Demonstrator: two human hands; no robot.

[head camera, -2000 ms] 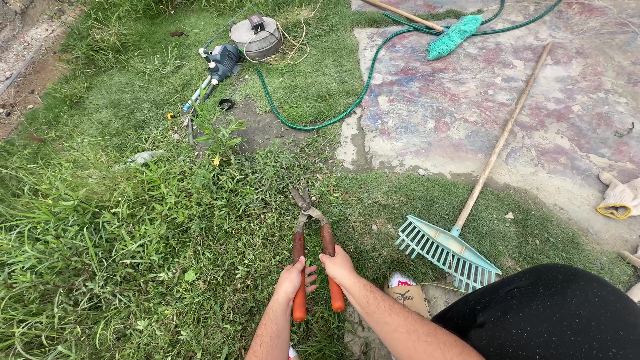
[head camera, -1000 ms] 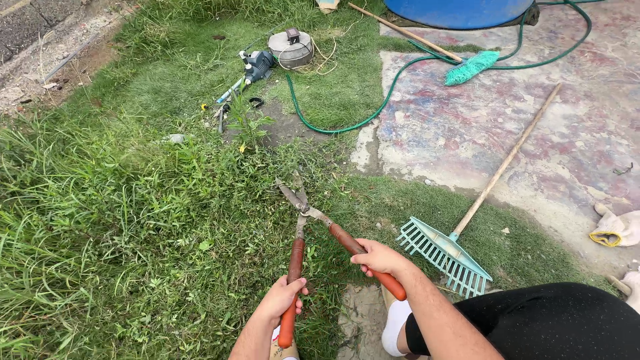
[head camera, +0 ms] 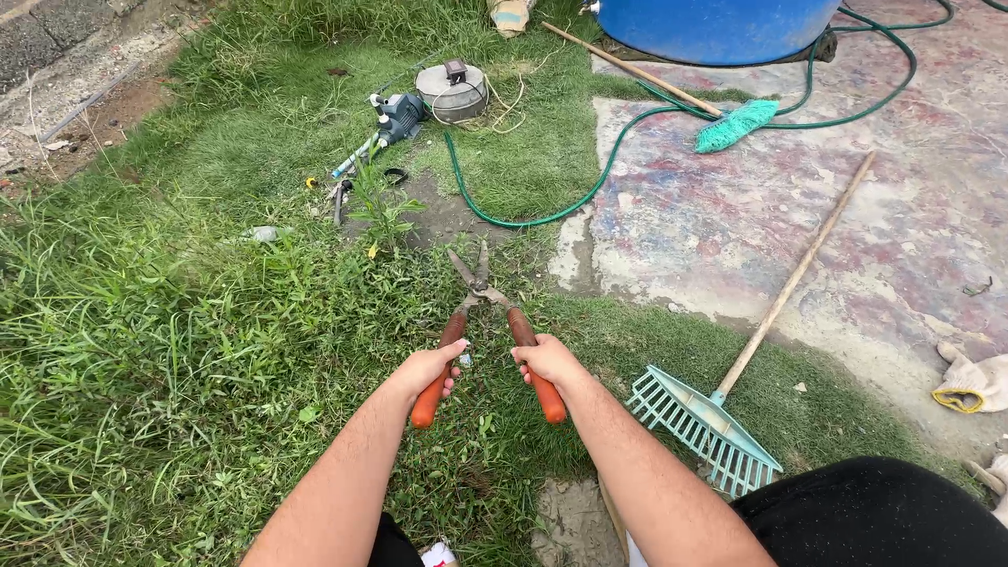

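Observation:
A pair of hedge shears [head camera: 478, 291] with orange-brown handles is held between my two hands, over low grass and weeds [head camera: 331, 315]. Around the left handle my left hand [head camera: 431, 368] is closed; my right hand [head camera: 545, 364] grips the right one. The metal blades are spread apart in a V and point away from me. Just beyond their tips stands a taller leafy weed [head camera: 382, 209] beside a patch of bare soil.
A light teal rake [head camera: 713, 425] lies at right, near a work glove [head camera: 972, 378]. Farther off are a green hose [head camera: 543, 224], a teal-headed broom [head camera: 736, 126], a blue tub [head camera: 717, 27], an electric pump [head camera: 400, 116] and a round grey lidded object [head camera: 454, 93].
The shears' blades were nearly together two seconds ago and now stand apart. Since one second ago, my right hand has come nearer to my left. The view has shifted.

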